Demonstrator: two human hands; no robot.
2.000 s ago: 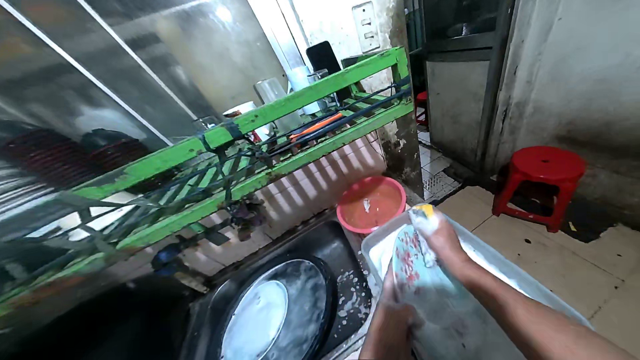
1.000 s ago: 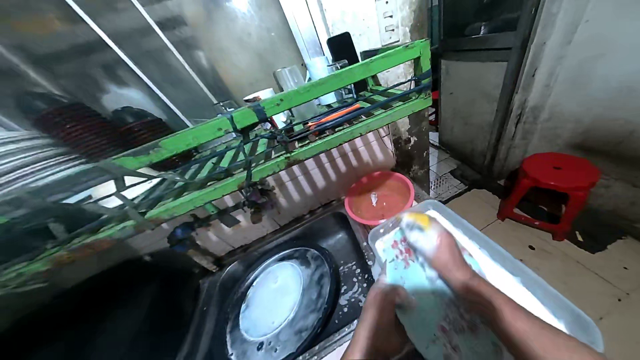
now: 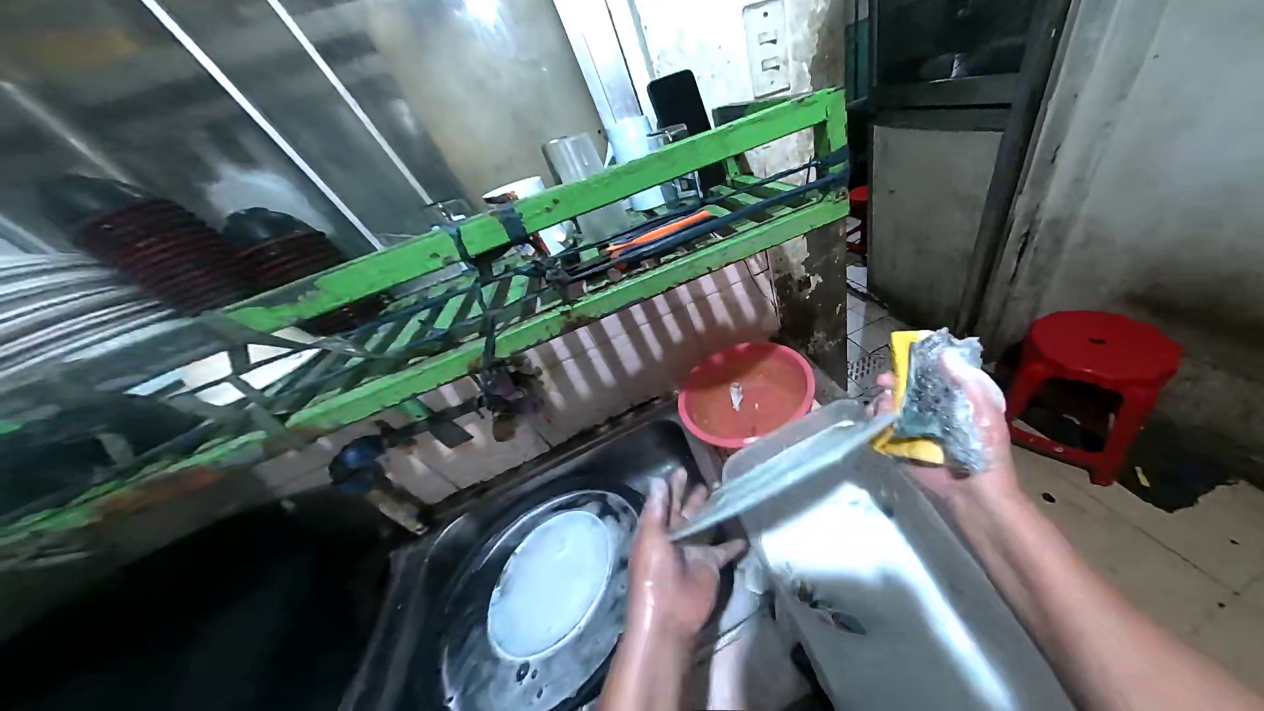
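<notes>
My left hand (image 3: 676, 568) is at the near edge of a pale plate (image 3: 780, 476), which is tilted nearly edge-on above a grey plastic tub (image 3: 849, 592). My fingers are spread along its edge, and the grip is partly hidden. My right hand (image 3: 963, 425), at the plate's far end, is closed on a soapy yellow sponge (image 3: 904, 395) with a grey mesh scrubber (image 3: 938, 390) against it. Left of the tub, a white plate (image 3: 553, 585) lies in a dark round basin of water (image 3: 464, 632) inside the metal sink (image 3: 642, 444).
A pink plastic basin (image 3: 748, 439) of reddish water stands behind the tub. Across the back runs a green rack (image 3: 642, 178) holding mugs, a glass jug and orange-handled utensils. A tap (image 3: 360, 469) is at the sink's left. On the tiled floor at right stands a red stool (image 3: 1096, 385).
The plate has turned from showing its patterned face to nearly edge-on. My right hand with the sponge has come off the plate's face to its far right end.
</notes>
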